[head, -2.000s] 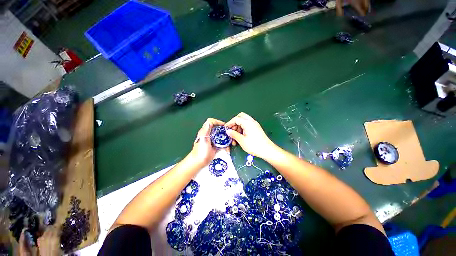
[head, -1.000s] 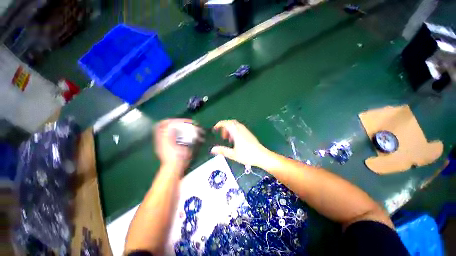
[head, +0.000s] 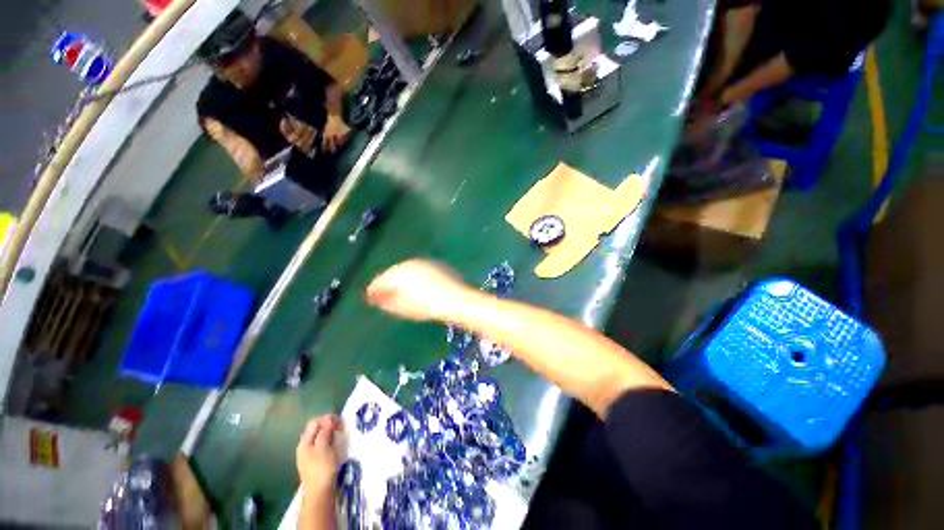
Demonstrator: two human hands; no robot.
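Note:
My right hand (head: 416,291) is over the green surface at the centre, blurred, fingers curled down; whether it holds anything is hidden. My left hand (head: 319,447) is lower, at the white sheet's left edge (head: 364,447); no part shows in it, but its grip is unclear. A pile of wired circuit boards (head: 445,445) lies on the sheet, with a loose board ring (head: 366,416) beside it. Dark wired units lie spaced in a row on the green surface: one nearest (head: 297,371), one farther (head: 327,297), another beyond (head: 366,222).
A cardboard piece (head: 580,202) bears a round unit (head: 547,230). A black and silver machine (head: 580,83) stands beyond it. A blue bin (head: 189,329) and a seated person (head: 274,109) are across the rail. A blue stool (head: 792,357) is at right, a plastic bag (head: 140,499) lower left.
The view has swung right. My left hand has moved away from the row, and the round unit no longer shows in it. A dark unit now shows at the row's near end.

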